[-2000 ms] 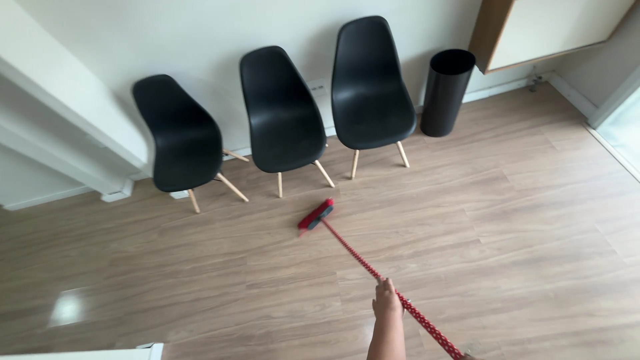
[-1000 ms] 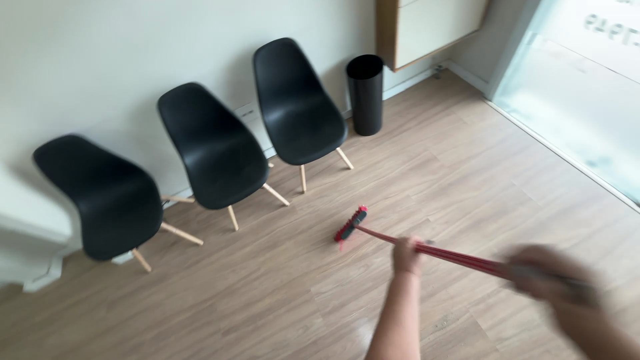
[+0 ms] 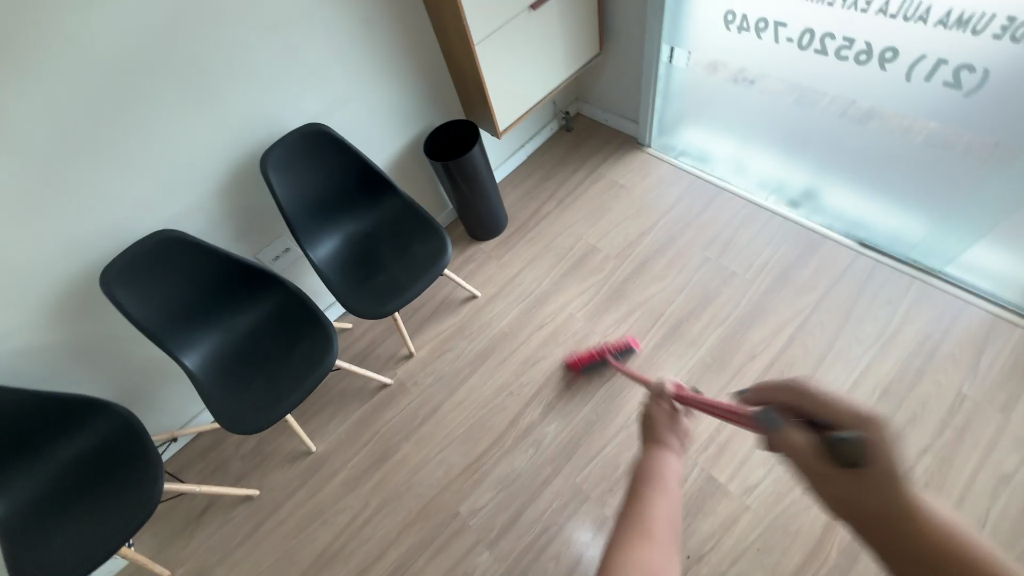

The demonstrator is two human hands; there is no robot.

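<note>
A broom with a red handle (image 3: 724,410) slants from the lower right toward the middle of the view. Its red-bristled head (image 3: 602,354) is at the wood-look floor, blurred. My left hand (image 3: 666,420) is closed around the handle partway down. Near the dark grip end, my right hand (image 3: 824,440) is wrapped around the handle; it is blurred, and the grip's tip shows past the fingers.
Three black shell chairs with wooden legs line the wall: a near one (image 3: 72,472), a middle one (image 3: 224,336) and a far one (image 3: 360,224). Beyond stand a black waste bin (image 3: 472,188), a wall-mounted cabinet (image 3: 536,64) and a frosted glass panel (image 3: 824,144) bearing writing.
The view has swung right, showing more of the glass panel. The right hand, barely in view two seconds ago, now shows on the handle. The broom head has turned.
</note>
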